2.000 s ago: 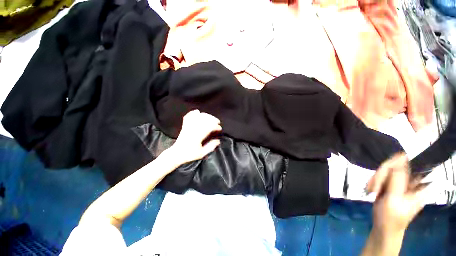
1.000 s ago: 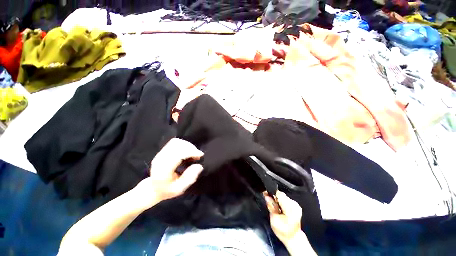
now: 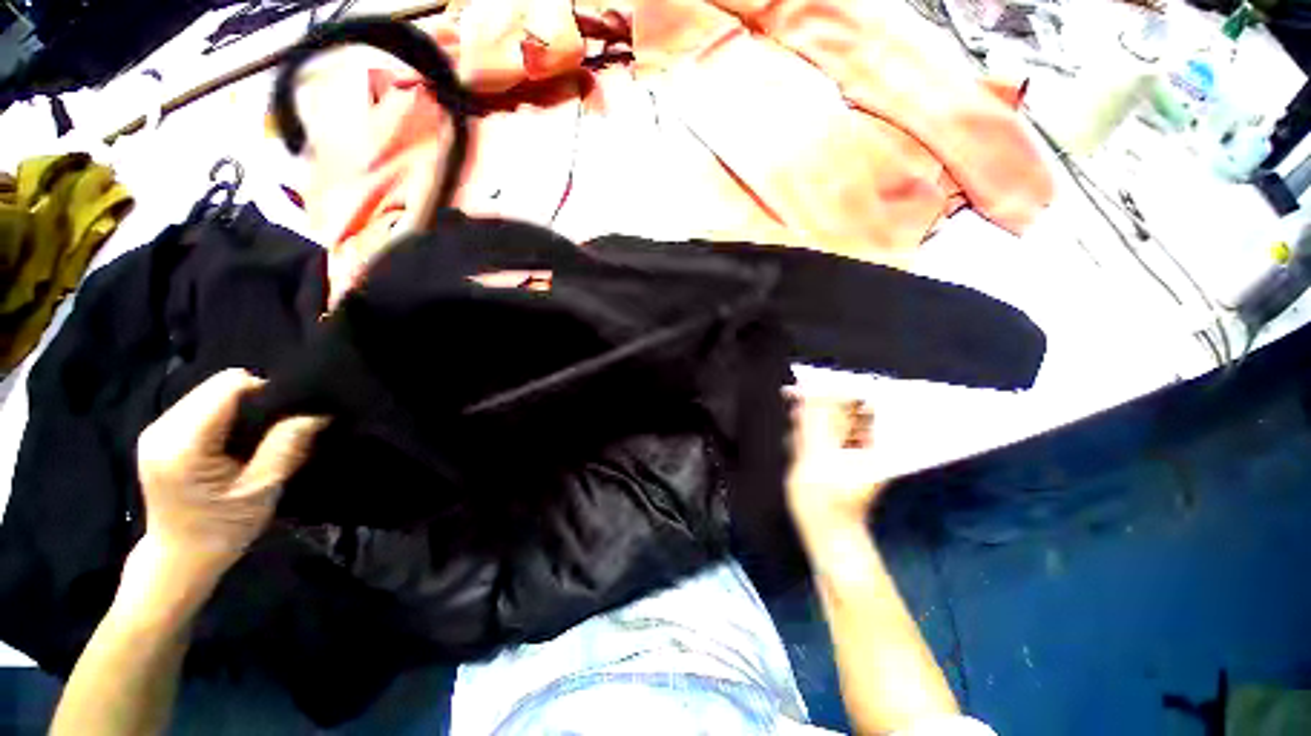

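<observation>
A black jacket (image 3: 431,417) is raised and spread in front of me, its shiny black lining (image 3: 618,503) showing near my lap. Its sleeve (image 3: 920,316) reaches right over the table. A large black hanger hook (image 3: 457,108) stands up at its top. My left hand (image 3: 216,467) is closed on the jacket's left part, with cloth between thumb and fingers. My right hand (image 3: 831,453) is closed at the jacket's right edge; its fingertips are blurred and partly hidden. No snips can be made out.
Another black jacket (image 3: 86,388) with a hanger hook lies at the left. Orange jackets (image 3: 805,130) lie behind on the white table (image 3: 1107,331). An olive garment (image 3: 58,237) is at the far left. Cords and clear plastic lie at the right. The blue floor (image 3: 1093,561) shows at the lower right.
My left hand has moved left and my right hand slightly up, spreading the jacket. The hanger hook now stands up behind it. The view has shifted, with the table scene turned.
</observation>
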